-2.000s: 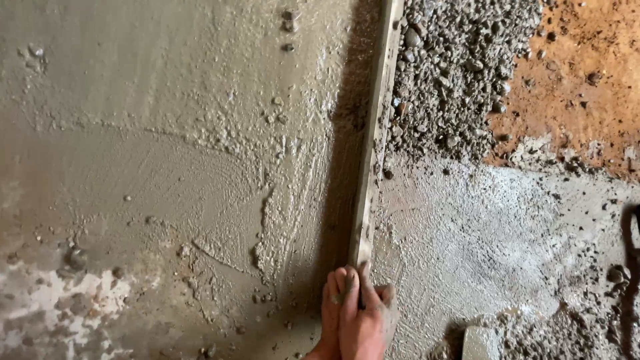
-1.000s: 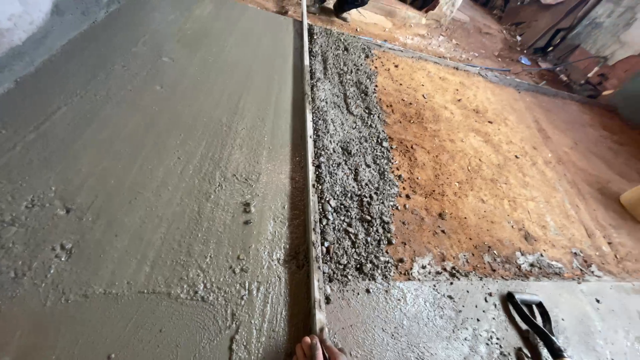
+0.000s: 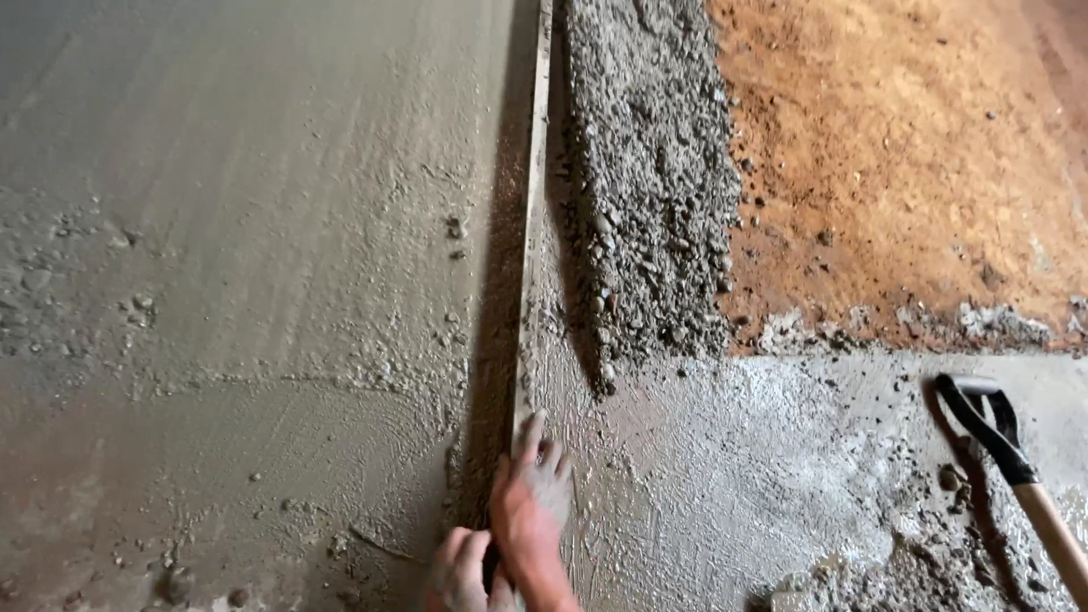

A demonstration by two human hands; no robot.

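Note:
A long straight screed board [image 3: 531,212], smeared with cement, runs from my hands to the top of the frame. My right hand [image 3: 534,501] grips its near end, with a finger stretched along the top edge. Just below and to the left, my left hand [image 3: 466,569] is curled at the end of the board, partly cut off by the frame's bottom edge; what its fingers close on is mostly hidden. Smoothed wet concrete [image 3: 297,212] spreads left of the board. A strip of coarse wet concrete [image 3: 659,187] lies to its right.
Orange bare soil [image 3: 901,170] borders the coarse strip on the right. A shovel with a black D-handle [image 3: 986,421] and wooden shaft [image 3: 1054,531] lies at the lower right on a cement-smeared slab [image 3: 722,442]. Loose stones and lumps dot the surface at the lower left.
The view has swung from the near end of the board up along it and partly back down. A gap now shows between the board and the coarse concrete, which lay close against it before.

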